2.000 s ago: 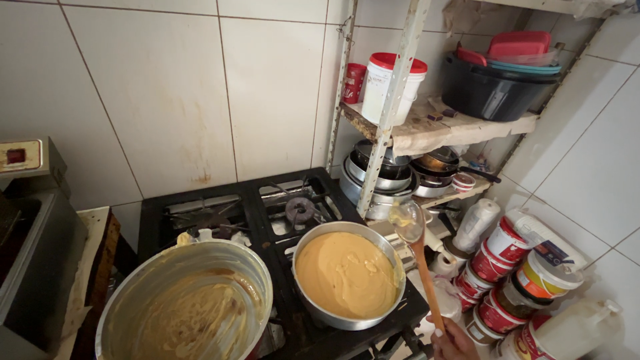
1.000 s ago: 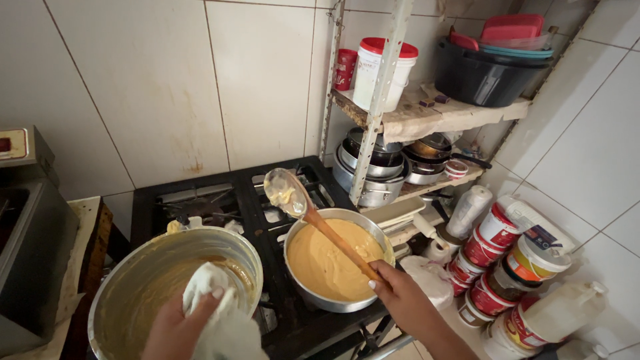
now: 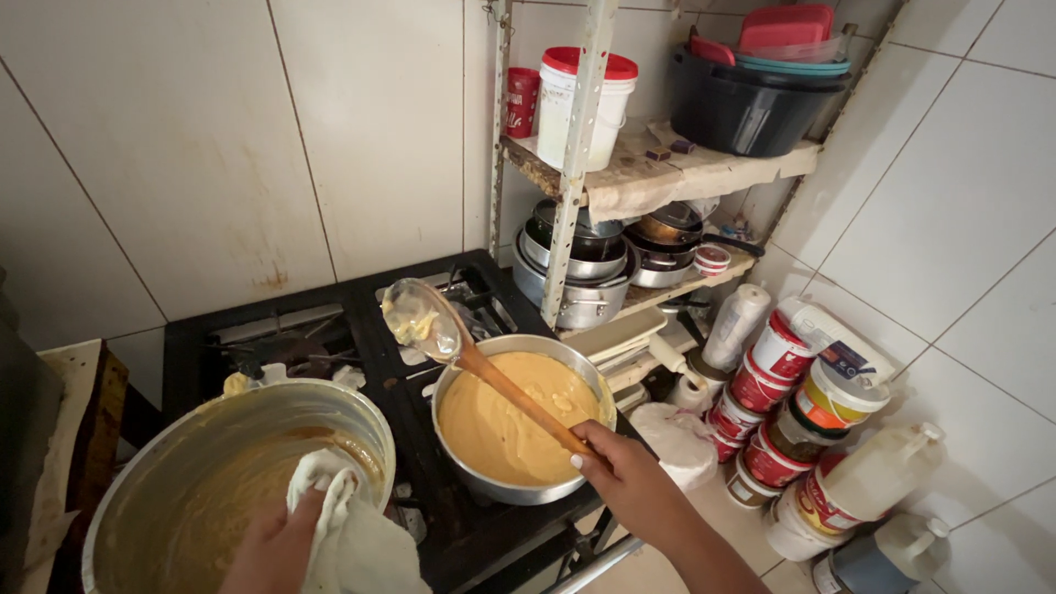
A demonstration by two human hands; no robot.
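Observation:
My right hand (image 3: 619, 478) grips the handle of a wooden spoon (image 3: 520, 396), whose bowl, smeared with pale cream, is over the stove behind the smaller pan. Beneath the handle stands a round aluminium pan (image 3: 511, 493) filled with smooth yellow-orange mixture (image 3: 503, 445). At lower left, my left hand (image 3: 285, 536) holds a whitish cloth (image 3: 355, 528) in front of a large metal pot (image 3: 124, 495). Residue coats the inside of that pot. Whether the cloth touches the pot cannot be told.
Both vessels stand on a black gas stove (image 3: 371, 371). Behind on the right, a metal shelf (image 3: 569, 198) holds a white bucket (image 3: 577, 107), a black basin (image 3: 742, 103) and stacked pots (image 3: 577, 264). Stacked tubs (image 3: 767, 454) and plastic jugs (image 3: 883, 470) stand at right.
My left hand with the cloth, out of view two seconds ago, is now at the large pot. My right hand has moved in from the right edge, bringing the spoon across the smaller pan.

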